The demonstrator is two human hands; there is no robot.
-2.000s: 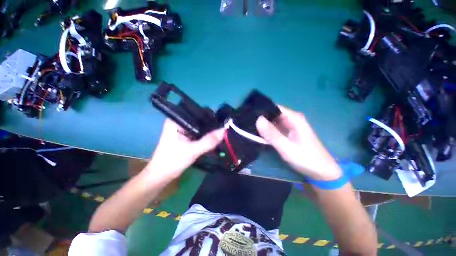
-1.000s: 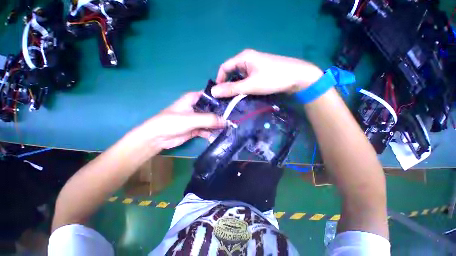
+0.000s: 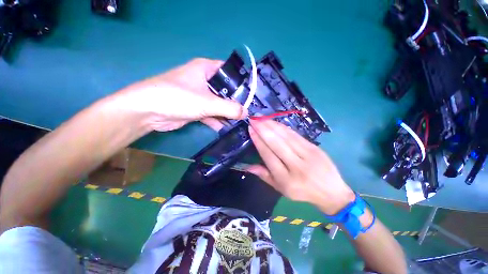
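Observation:
A black housing (image 3: pixel 278 88) is held over the front edge of the bench with its ribbed inner side up. A white flat ribbon cable (image 3: pixel 252 80) curves up from its middle. Red lead wires (image 3: pixel 275 114) run across it to the right. My left hand (image 3: pixel 198 99) grips the housing's left side, thumb at the base of the ribbon cable. My right hand (image 3: pixel 291 160) has its fingertips at the left end of the red wires, touching or nearly touching my left thumb. What lies between the fingertips is hidden. A black grip section (image 3: pixel 227 152) points down-left below my hands.
Waiting housings (image 3: pixel 444 69) with ribbons and wires are piled at the right, with a white paper slip (image 3: pixel 414 192) beneath. Dark units (image 3: pixel 27 24) stand at the top left. A cardboard box (image 3: pixel 126 167) is below the green bench's edge.
My right hand has moved from the top of the housing down to the red wires. The housing has turned and its inner side shows more. The view has shifted, leaving fewer left units visible.

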